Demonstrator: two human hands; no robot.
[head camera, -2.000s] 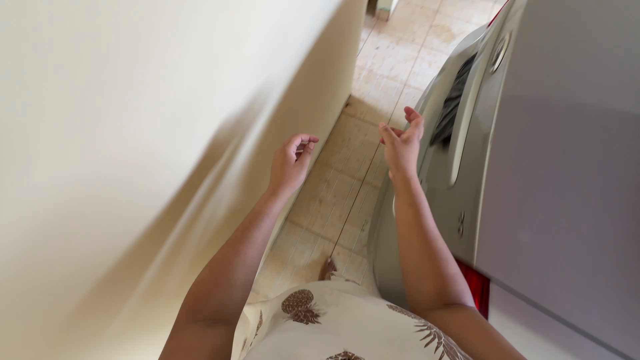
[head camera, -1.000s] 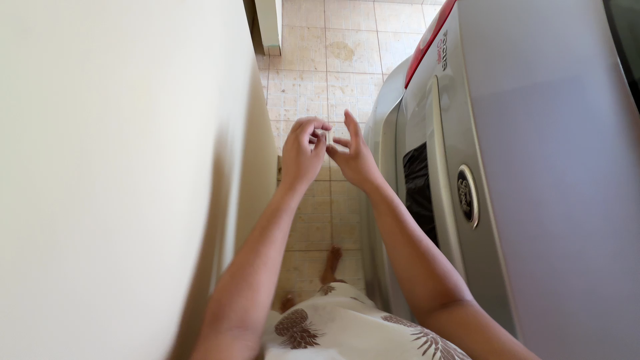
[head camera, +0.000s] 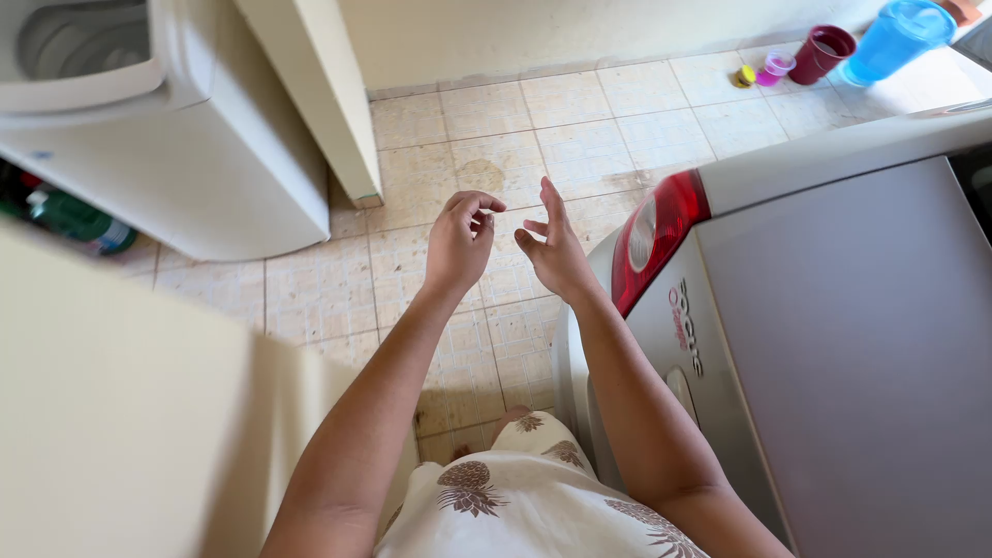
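Observation:
My left hand (head camera: 463, 239) is held out in mid-air above the tiled floor, its fingers loosely curled with a gap to the thumb and nothing seen between them. To its right, my right hand (head camera: 554, 246) is raised with the fingers apart, the thumb toward the left hand, and holds nothing. The two hands do not touch. Nearest to the right hand is the red tail light (head camera: 659, 236) of a silver car (head camera: 852, 325), just beyond the wrist.
A white washing machine (head camera: 232, 139) stands upper left beside a narrow wall end (head camera: 318, 85). Green bottles (head camera: 77, 221) lie below it. A cream wall (head camera: 101, 403) fills the lower left. By the far wall stand a blue container (head camera: 899, 43), a dark red bucket (head camera: 821, 56) and small tubs (head camera: 775, 68).
The view has swung far along the passage, bringing in the washing machine and containers. My hands, close together a second ago, are now apart.

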